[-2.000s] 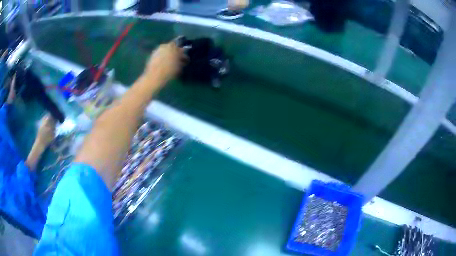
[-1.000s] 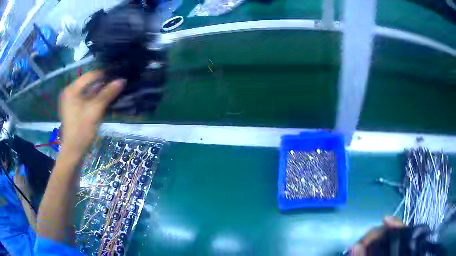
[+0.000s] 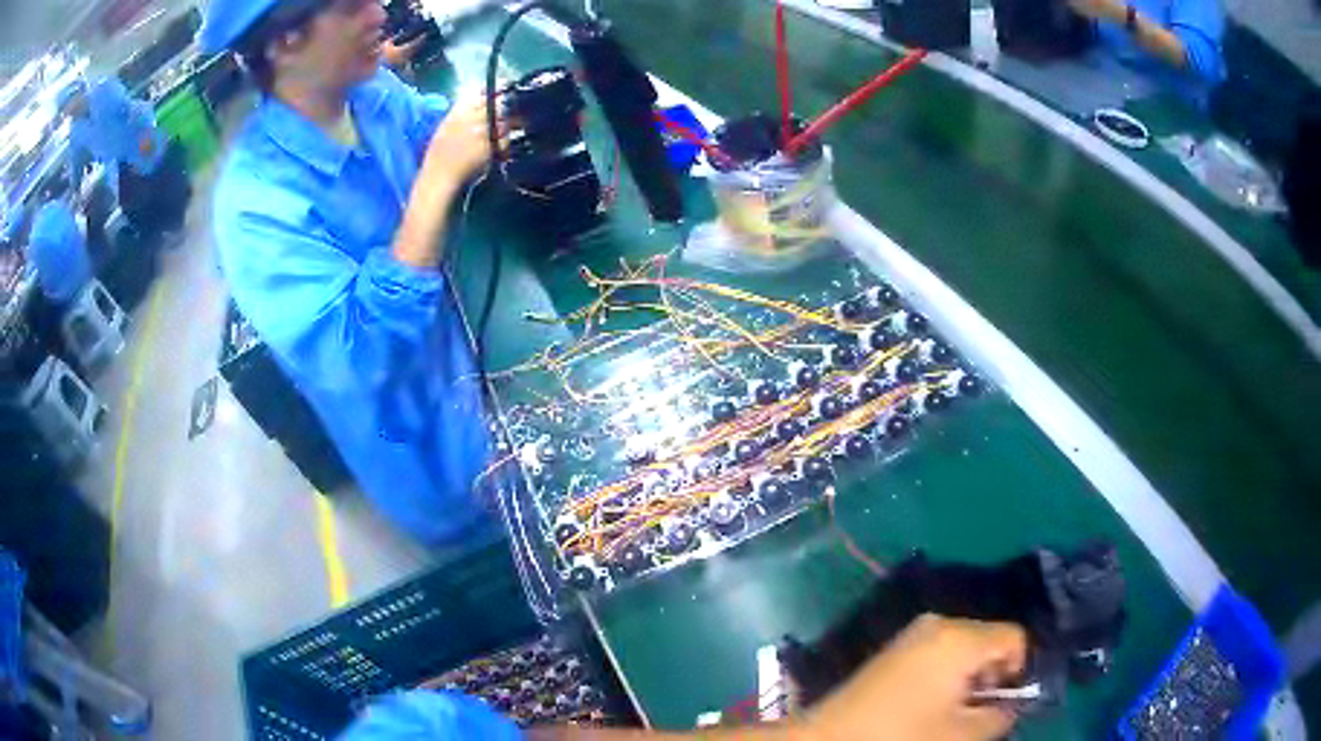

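Observation:
My left hand point(image 3: 934, 678) reaches in from the bottom edge, its blue sleeve at the lower left. It is closed on a black housing point(image 3: 901, 608) low over the green bench top. The housing lies slanted, its blurred, wider end to the right. A small pale part and thin red wires show at its lower left end, and one thin lead sticks up from it. A thin silvery piece shows by my fingers; I cannot tell what it is. My right hand is not in view.
Blue screw bin point(image 3: 1257, 649) at lower right, by the pale edge of the green conveyor point(image 3: 1000, 174). A clear tray point(image 3: 681, 572) holds rows of round black parts. A wrapped round container point(image 3: 768, 203) stands behind. A person point(image 3: 326, 275) works at left. A crate point(image 3: 326, 651) is below the bench.
The view has swung left. My left hand, earlier over the conveyor with a dark housing, now grips a housing over the bench. My right hand, earlier at lower right, has left the picture.

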